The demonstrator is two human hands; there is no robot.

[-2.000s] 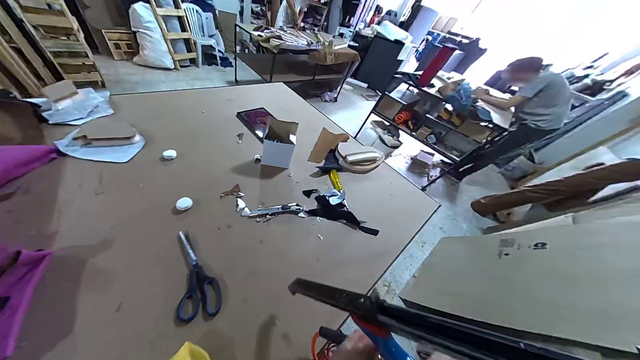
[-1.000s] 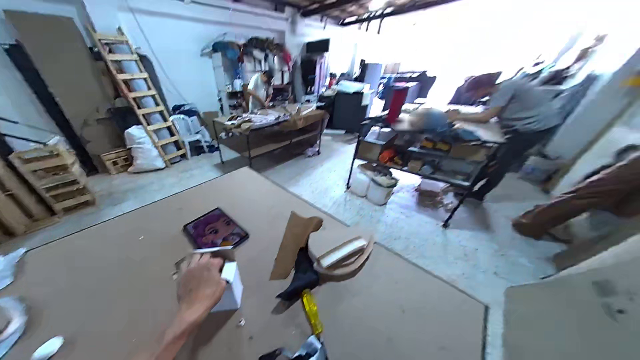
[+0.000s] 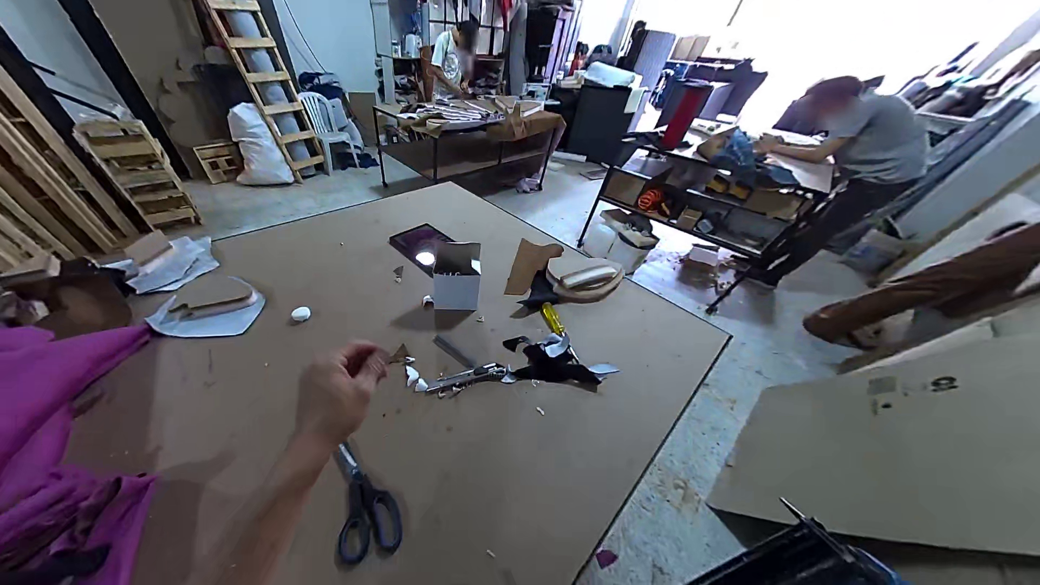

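Observation:
My left hand (image 3: 345, 386) is above the middle of the table (image 3: 520, 487), its thumb and fingers bent together; whether something small is between them cannot be told. Scissors with black handles (image 3: 370, 516) lie just below it. To its right are a grey metal tool (image 3: 471, 376), a dark strip (image 3: 453, 351), white scraps (image 3: 414, 379), black fabric scraps (image 3: 556, 366) and a yellow handle (image 3: 552, 318). Farther back stand an open white box (image 3: 457, 284) and a dark tablet-like device (image 3: 418, 244). My right hand is out of view; a black object (image 3: 800, 556) shows at lower right.
Magenta fabric (image 3: 57, 406) covers the left side, beside foam pieces on white sheets (image 3: 210, 313). A round white piece (image 3: 301, 314) lies behind my hand. Large cardboard (image 3: 886, 447) stands at right. Two people work at other tables, at right (image 3: 877, 134) and back (image 3: 448, 65).
My left hand has moved from the white box toward the near middle of the table. The view has tilted down since one second ago. My right hand, seen two seconds ago, is out of view.

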